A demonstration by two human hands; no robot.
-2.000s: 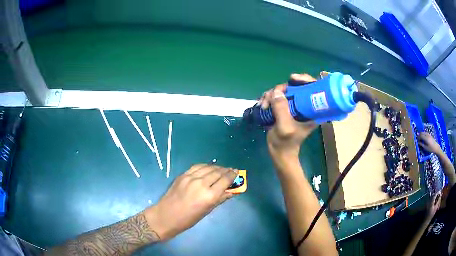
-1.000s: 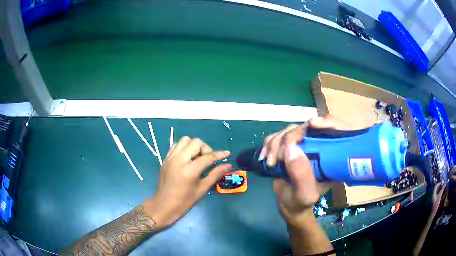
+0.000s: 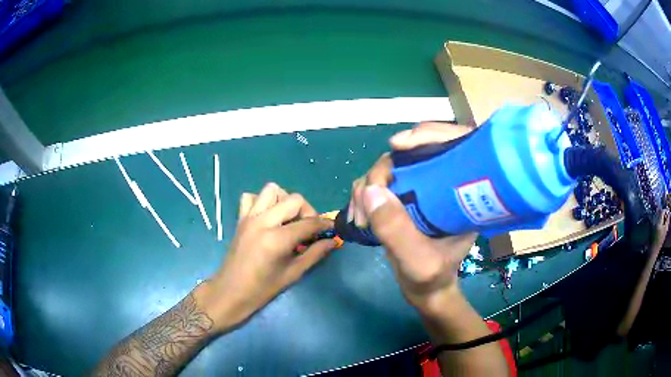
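My right hand (image 3: 412, 221) is closed around the blue electric screwdriver (image 3: 485, 177), held nearly level with its black nose pointing left. Its nose is at the small orange fixture (image 3: 335, 216), which lies on the bench and is mostly hidden by the nose and my fingers. My left hand (image 3: 272, 250) is at the fixture's left side, thumb and fingertips on a small dark part (image 3: 316, 236) there. The part is largely covered, and the screwdriver's bit tip cannot be seen.
White strips (image 3: 218, 195) lie at left. A cardboard tray (image 3: 524, 239) with black units (image 3: 597, 206) stands at right, light-blue and white parts (image 3: 471, 265) by its near edge. A person's arm (image 3: 647, 272) is at far right. A red stool (image 3: 500, 353) shows below.
The screwdriver has moved left onto the fixture, which showed uncovered a second ago. My left fingers have closed in on the part. The view has shifted, and the red stool now shows.
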